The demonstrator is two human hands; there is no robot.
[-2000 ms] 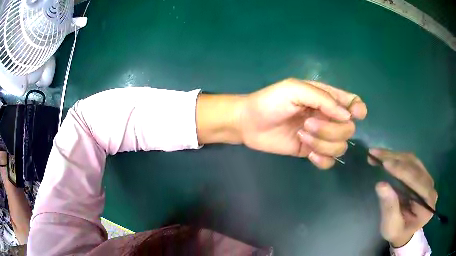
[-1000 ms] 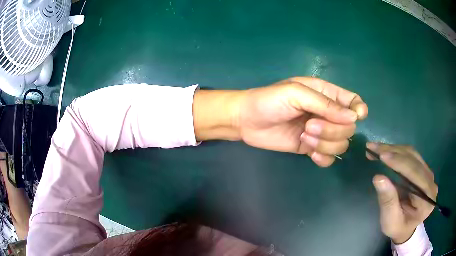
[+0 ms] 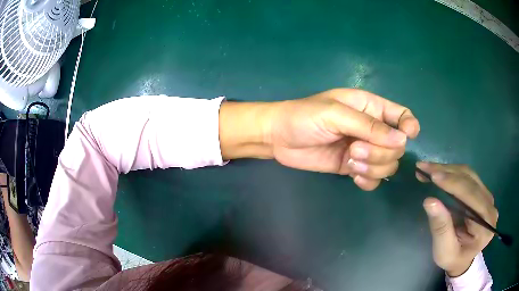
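Note:
My left hand (image 3: pixel 341 136) reaches in from the left with curled fingers. A tiny pale tip shows just below its lower fingertips; what it belongs to is hidden, and I cannot tell what the fingers hold. My right hand (image 3: pixel 462 219) is at the lower right and holds thin black tweezers (image 3: pixel 468 212), which slant from the index fingertip down to the right past the palm edge. The right thumb is apart from the index finger. The two hands do not touch. No phone unit is visible.
The green table surface (image 3: pixel 227 51) lies around the hands. A white desk fan (image 3: pixel 37 42) stands at the upper left, with a pale cable beside it. A black bag (image 3: pixel 34 159) and another person's arm (image 3: pixel 21 241) are at the left edge. A pale strip (image 3: pixel 484 21) curves across the upper right.
The thin pale tips below my left fingers show less than before. The view has shifted slightly since the oldest frame. Both hands keep nearly the same pose.

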